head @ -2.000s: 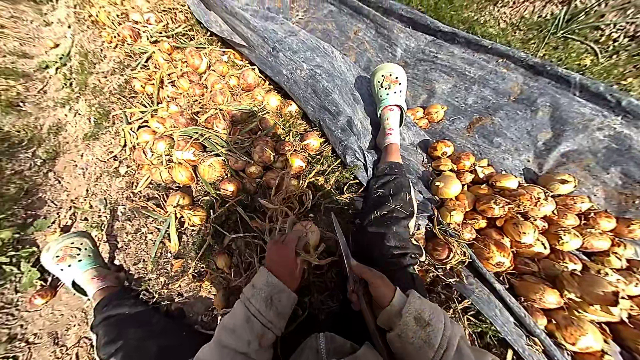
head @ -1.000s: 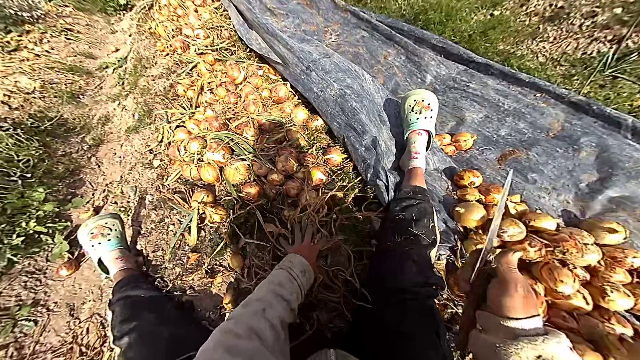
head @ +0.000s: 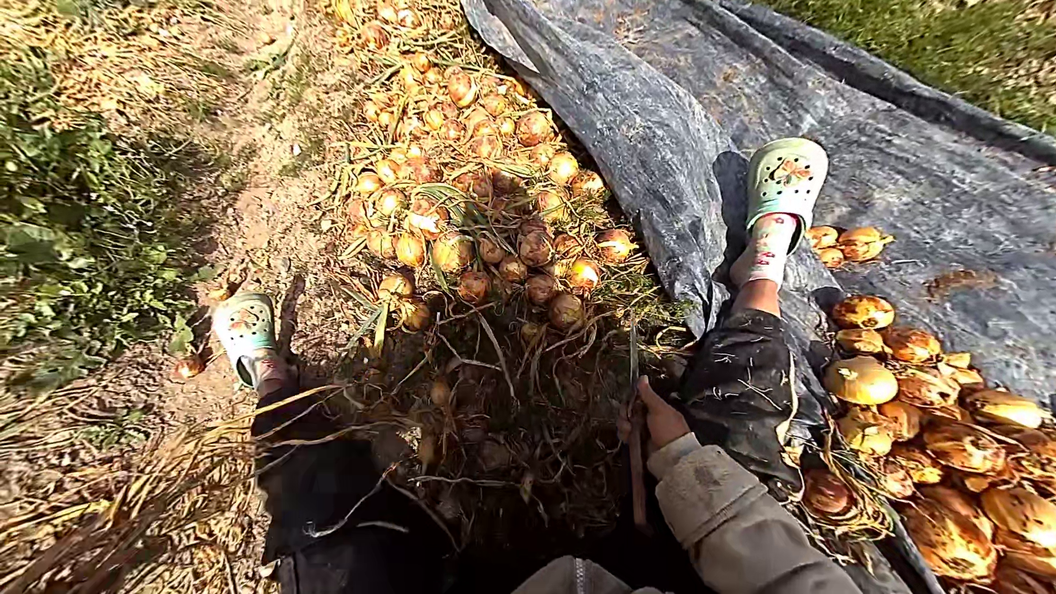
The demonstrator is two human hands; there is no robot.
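Note:
Between my legs, at the right of the shaded ground, my right hand (head: 662, 419) grips a knife (head: 637, 462) by its handle, the thin blade pointing up and away from me. My left hand is out of view; blurred dry onion tops (head: 148, 511) lie across the lower left. Ahead of my right hand, many onions with dry tops (head: 536, 247) lie heaped on the ground. To the right, a pile of trimmed onions (head: 961, 450) rests on a grey sheet (head: 932, 198).
My left clog (head: 246, 330) is on bare soil, and my right clog (head: 788, 186) is on the sheet. A few onions (head: 850, 245) sit beside the right clog. Green weeds (head: 91, 206) grow at the far left, with grass (head: 957, 49) beyond the sheet.
My right hand, with the knife, has moved left from the onion pile on the sheet to between my legs. My left hand, earlier on the dry tops in front of me, has left the view.

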